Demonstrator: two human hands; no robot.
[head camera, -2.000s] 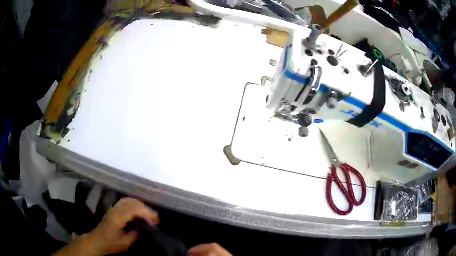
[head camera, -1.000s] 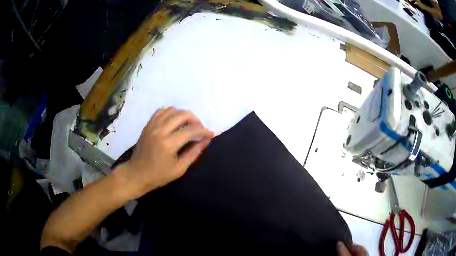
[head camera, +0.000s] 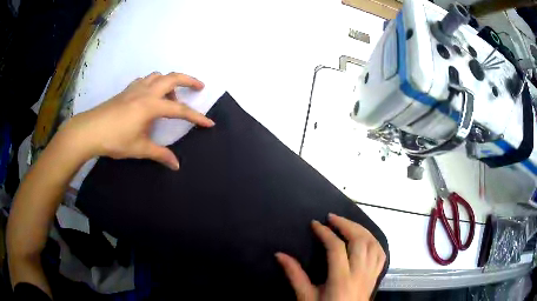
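A large black garment panel (head camera: 235, 182) lies over the left and front of the white sewing table, its pointed corner toward the back; its front part hangs over the table edge. My left hand (head camera: 138, 117) rests at the panel's upper left edge, fingers spread, one fingertip near the corner. My right hand (head camera: 344, 258) is on the panel's lower right part, fingers spread and bent. Neither hand grips the cloth. The machine head (head camera: 412, 76) stands right of the panel, its presser foot area (head camera: 391, 141) with no cloth under it.
Red-handled scissors (head camera: 450, 226) lie right of the needle, blades under the head. A shiny plastic-wrapped packet (head camera: 509, 238) is at the right table edge. The bed plate (head camera: 335, 153) is right of the panel. Worn brown tape (head camera: 65, 76) edges the table's left side. Loose cloth lies below left.
The black panel came up from the lap onto the table. The left hand moved up to its corner edge and opened out; the right hand came further into view over the cloth. The camera view shifted.
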